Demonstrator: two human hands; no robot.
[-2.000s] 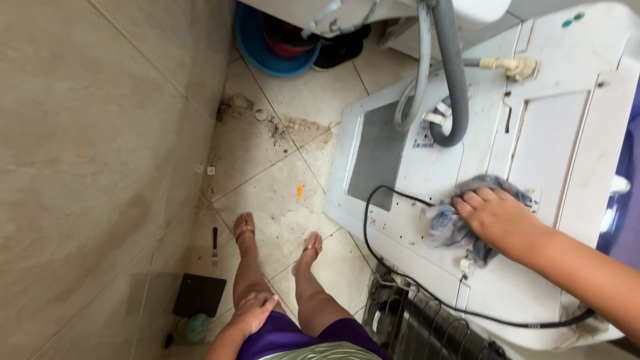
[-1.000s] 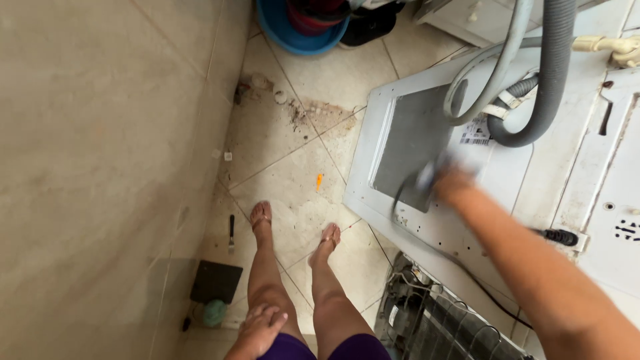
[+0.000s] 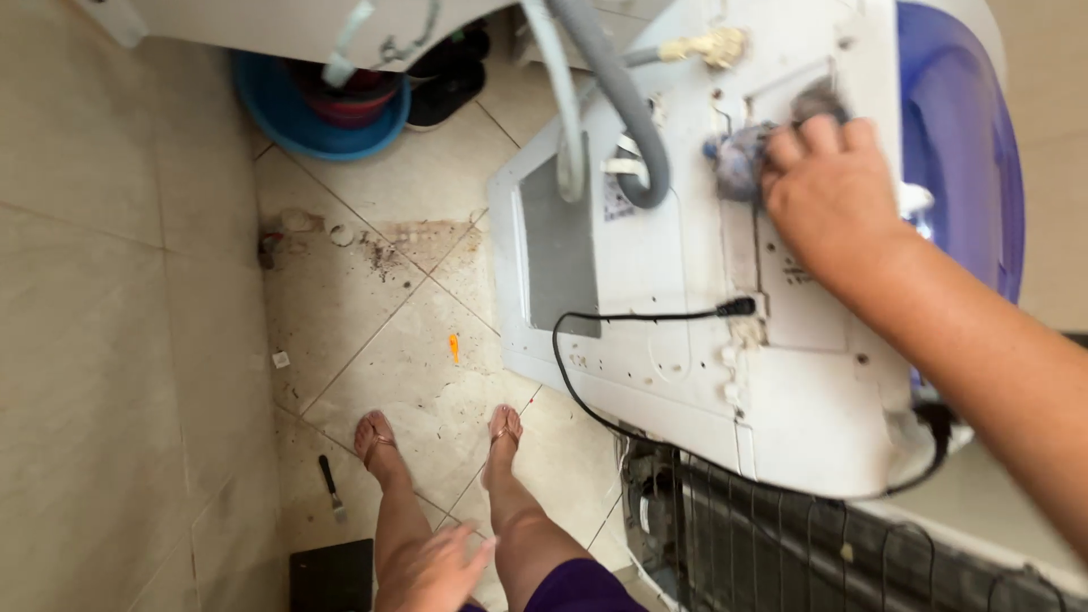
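Observation:
My right hand [image 3: 829, 183] presses a crumpled, greyish-blue cloth [image 3: 741, 161] against the upper part of a white washing machine's back panel [image 3: 637, 357]; the hand and cloth are slightly blurred. Beside it, at the panel's far edge, is a translucent purple lid [image 3: 960, 153]. A grey corrugated drain hose [image 3: 616, 81] curves in front of the panel. A black power cord [image 3: 629, 317] runs across it, below the hand. My left hand [image 3: 438, 565] is near my thighs, blurred, its fingers apart and holding nothing visible.
Stained floor tiles bear an orange plastic piece [image 3: 454, 348] and a black-handled scraper or brush [image 3: 330, 486]. A blue basin [image 3: 323, 140] and dark shoes [image 3: 446, 92] sit at the top. A refrigerator's rear coil grille [image 3: 765, 544] stands lower right; a tiled wall [image 3: 102, 340] rises at left.
My right hand with the cloth has moved from beside the grey panel at the machine's lower part to its upper part, near the purple lid. The left hand has lifted off the leg.

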